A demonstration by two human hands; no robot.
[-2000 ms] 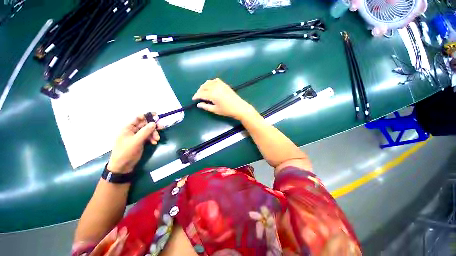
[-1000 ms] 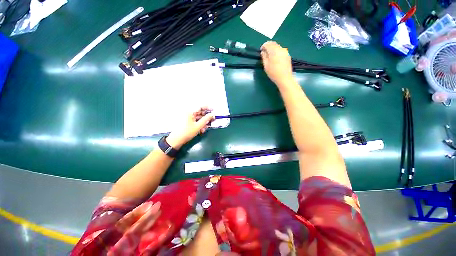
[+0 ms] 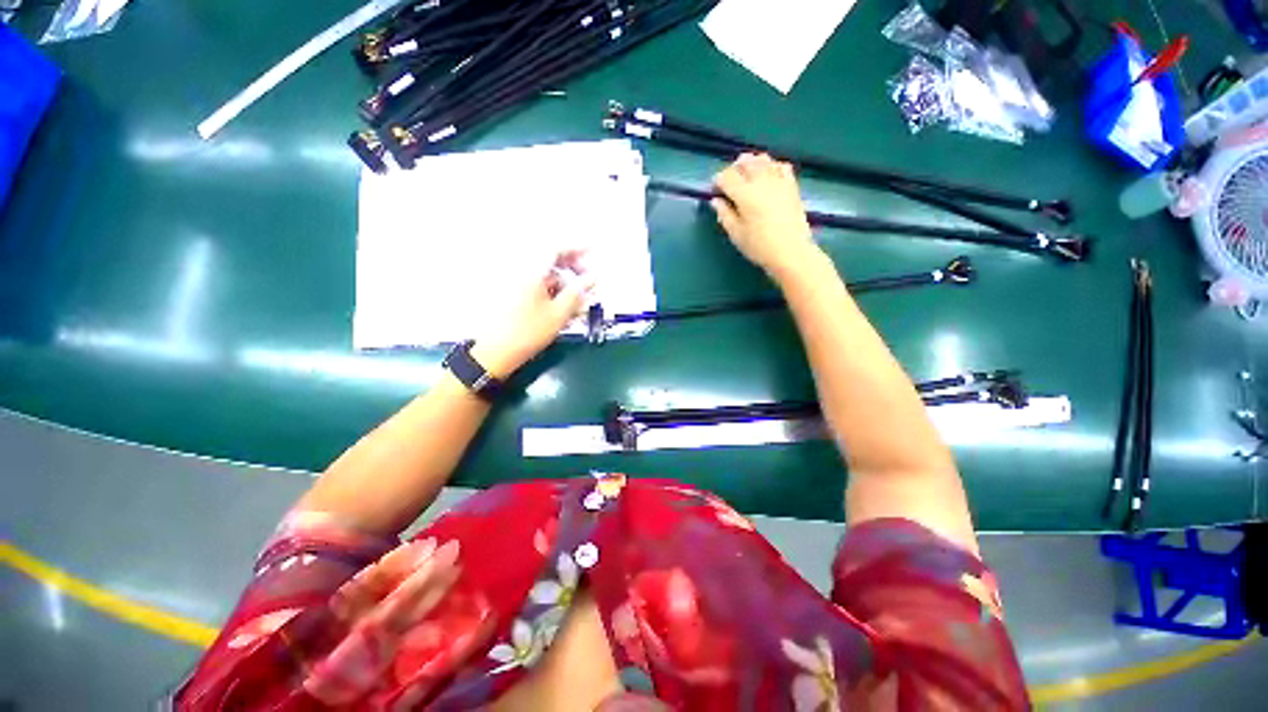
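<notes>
My right hand [image 3: 761, 206] rests with curled fingers on a black sleeved cable [image 3: 890, 223] beyond the work area; its fingertips hide part of the cable. My left hand [image 3: 554, 302] is over the right part of a large white paper sheet [image 3: 473, 251]. Its fingers are partly curled; whether it holds anything is too blurred to tell. Another black cable [image 3: 751, 305] lies just right of it, its near connector [image 3: 597, 323] at the sheet's lower right edge and its far connector [image 3: 960, 271] to the right.
A cable bundle [image 3: 821, 409] lies on a pale ruler [image 3: 556, 441] at the near edge. A thick harness pile [image 3: 473, 70] is beyond the sheet. Two black cables [image 3: 1138, 403], a fan [image 3: 1242, 209], a blue bin [image 3: 1124, 118] and plastic bags [image 3: 966, 91] are right.
My right hand has gone from the near cable to the cables beyond, where one now lies apart from the others. The near cable's left connector now shows beside my left hand.
</notes>
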